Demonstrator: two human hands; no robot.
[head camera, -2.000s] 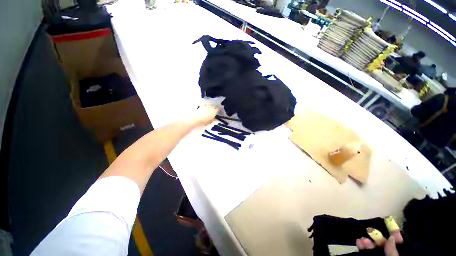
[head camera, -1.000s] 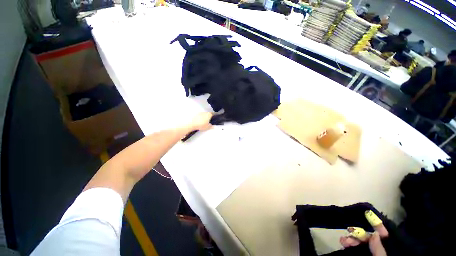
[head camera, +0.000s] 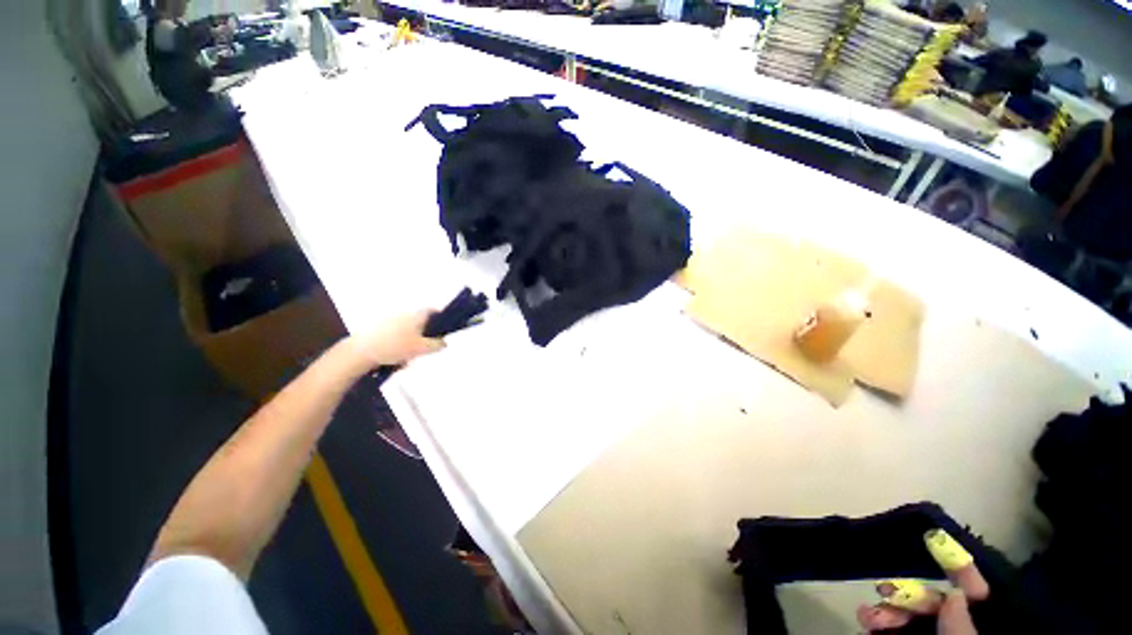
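Note:
My left hand (head camera: 404, 339) is bare and closed around a small bunch of black strips (head camera: 457, 313) near the table's left edge. The strips stick out past my fingers to the right. My right hand (head camera: 929, 598), with yellow covers on two fingertips, is at the bottom right, partly cut off. It rests on a black frame panel (head camera: 826, 542) with an open centre; whether it grips the panel is hard to tell. The panel lies on a tan cardboard sheet (head camera: 646, 521).
Soft black bundles (head camera: 583, 236) lie mid-table. A translucent orange bottle (head camera: 824, 333) sits on a smaller cardboard piece (head camera: 757, 292). A jagged black heap (head camera: 1092, 509) is at right. Cartons (head camera: 255, 341) stand on the floor at left. People sit in the background.
The loose strips on the white table were gathered into my left hand, which moved left with them. One corner of the black bundle now hangs nearer me. My right hand stayed at the panel.

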